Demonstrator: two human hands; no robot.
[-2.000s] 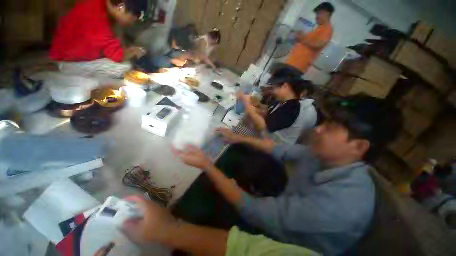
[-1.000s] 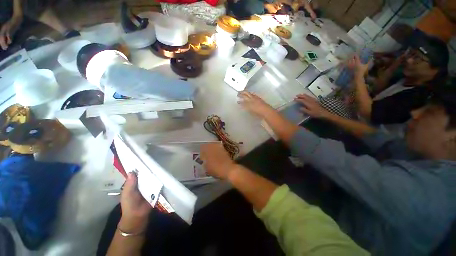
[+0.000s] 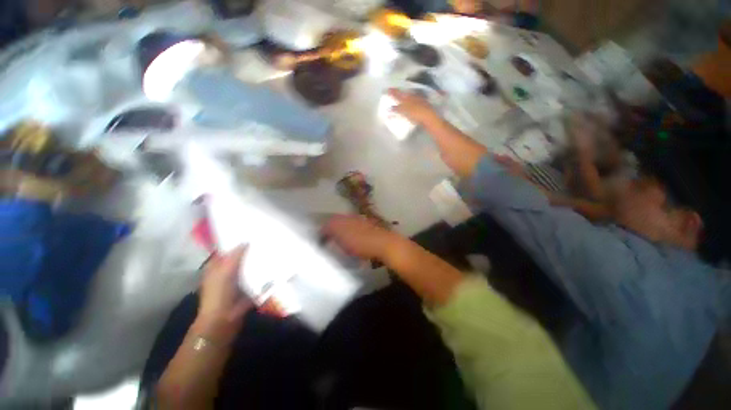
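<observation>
The picture is blurred. My left hand [image 3: 222, 287] grips a long white box part [image 3: 268, 232] by its lower left side and holds it tilted above the table edge. A printed insert with red parts [image 3: 203, 232] shows at its left edge, and more red print shows by my fingers. My right hand [image 3: 362, 238], with a yellow-green sleeve behind it, is just right of the box part. Its fingertips are blurred, so whether it holds anything is unclear. A wire bundle [image 3: 355, 189] lies just beyond my right hand, partly covered by it.
A blue cloth [image 3: 60, 264] lies left. A greyish-blue roll [image 3: 248, 108] and a long white strip [image 3: 296, 149] lie beyond the box part. Dark discs [image 3: 317, 82] stand further back. A person in a blue-grey sleeve [image 3: 521, 200] reaches to a small white box [image 3: 398, 123] at right.
The white box part in my left hand has swung right and looks broader. My right hand has shifted slightly right. The neighbour's hand has moved forward onto the small white box.
</observation>
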